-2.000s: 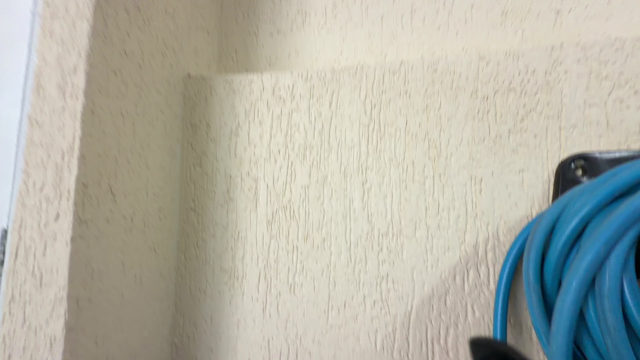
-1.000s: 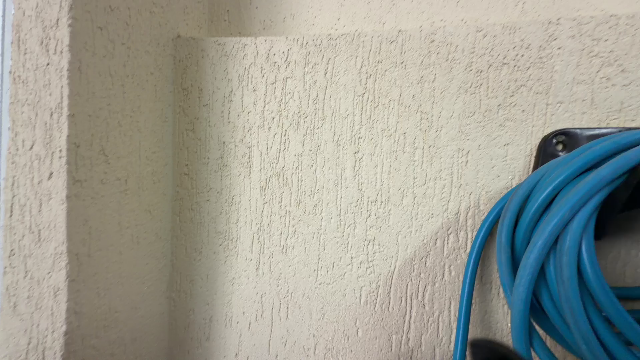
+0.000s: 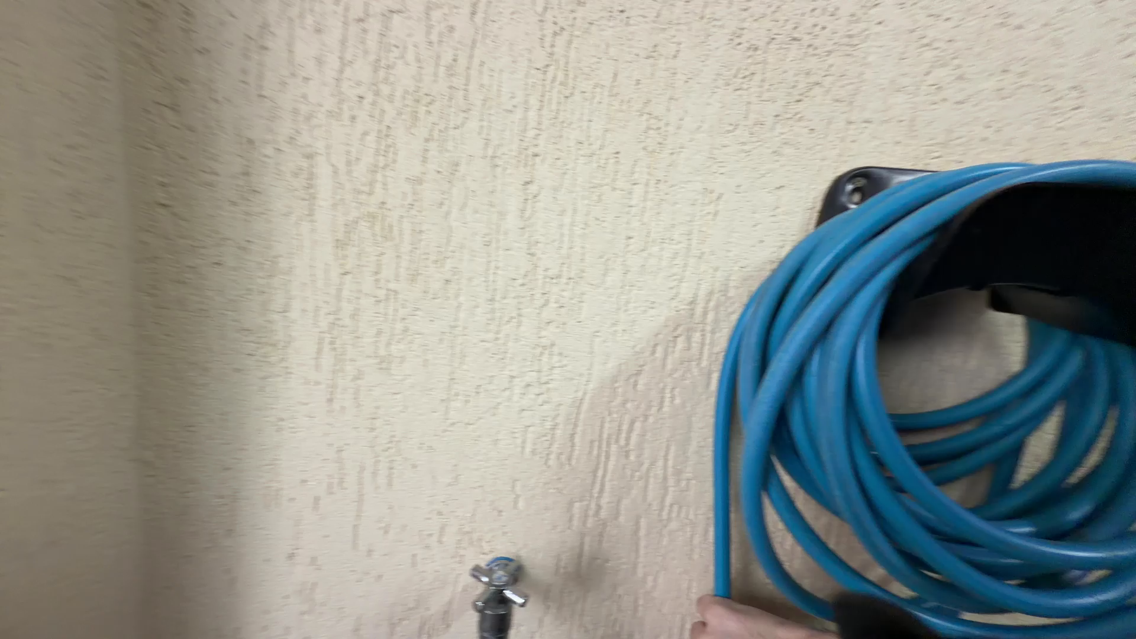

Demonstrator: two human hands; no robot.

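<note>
A blue garden hose (image 3: pixel 834 355) hangs in thick coils over a black wall-mounted hose holder (image 3: pixel 1021 235) at the right. One strand drops straight down along the coil's left side. At the bottom edge, a hand (image 3: pixel 754 619) is closed around the lower end of that strand; only its fingers and part of the back show, and which of my hands it is cannot be told for sure, though it looks like the left. A blurred dark shape lies beside it, over the lower coils. My other hand is not visible.
A metal tap (image 3: pixel 499 581) with a cross handle sticks out of the textured beige wall (image 3: pixel 444 311) at the bottom centre. On the left the wall meets another wall (image 3: pixel 62 311) at an inner corner.
The view has moved down, so the tap and more of the hose coil now show. A hand on the hanging strand has come into view at the bottom.
</note>
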